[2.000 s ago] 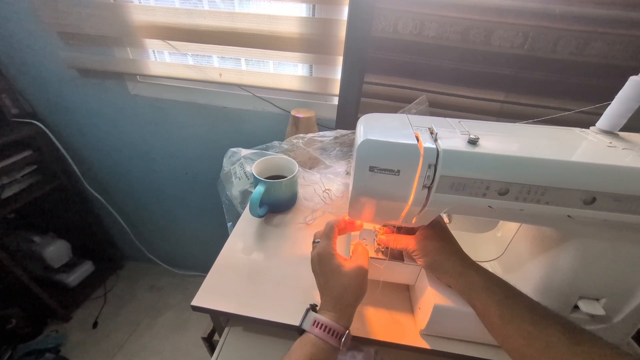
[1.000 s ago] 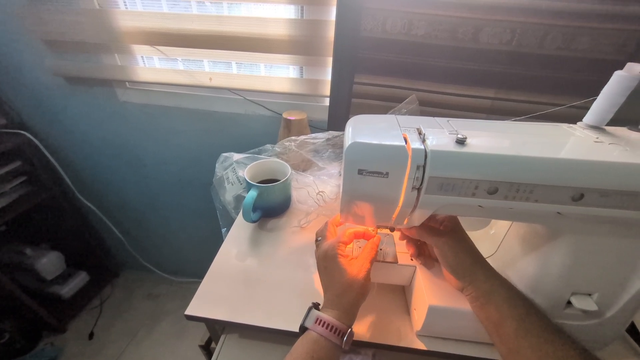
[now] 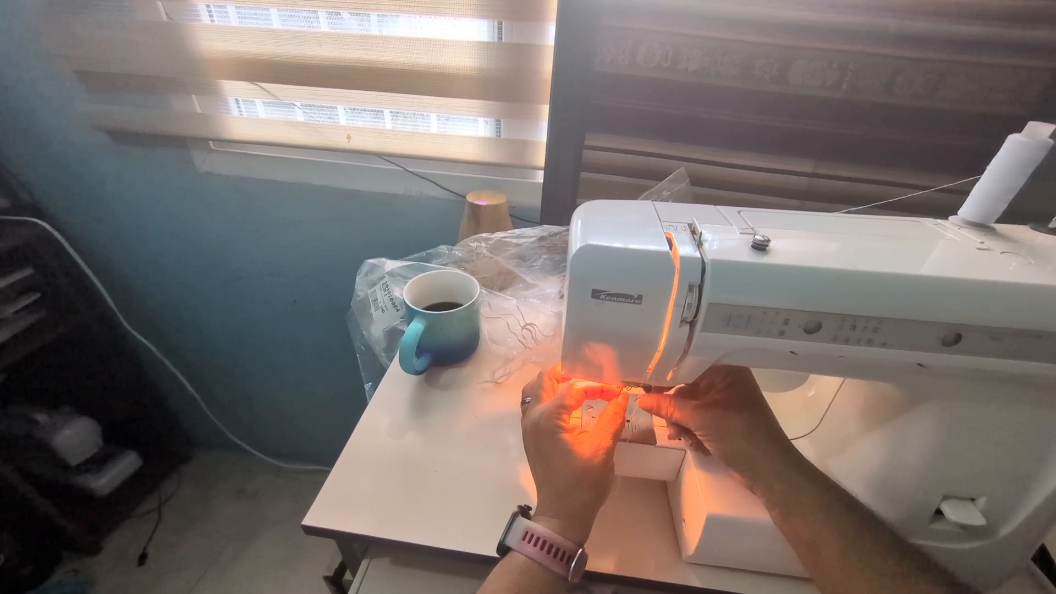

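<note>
A white Kenmore sewing machine stands on the white table, its lamp casting orange light below the head. My left hand, with a ring and a wristwatch, is at the needle area, thumb and forefinger close together. My right hand reaches in under the machine's arm from the right, its fingertips near those of the left. A fine thread seems to pass between the fingertips, but what each hand pinches is too small to tell. The needle is hidden by fingers and glare. A white thread spool stands on top.
A blue mug with dark liquid stands left of the machine, beside clear plastic wrapping and loose thread ends. Behind is a tan cone-shaped object. The table's left edge drops to the floor, where a white cable hangs along the wall.
Both hands stay under the machine's head near the needle, with only small shifts of the fingers. The right hand sits slightly higher against the machine than in the earliest frame.
</note>
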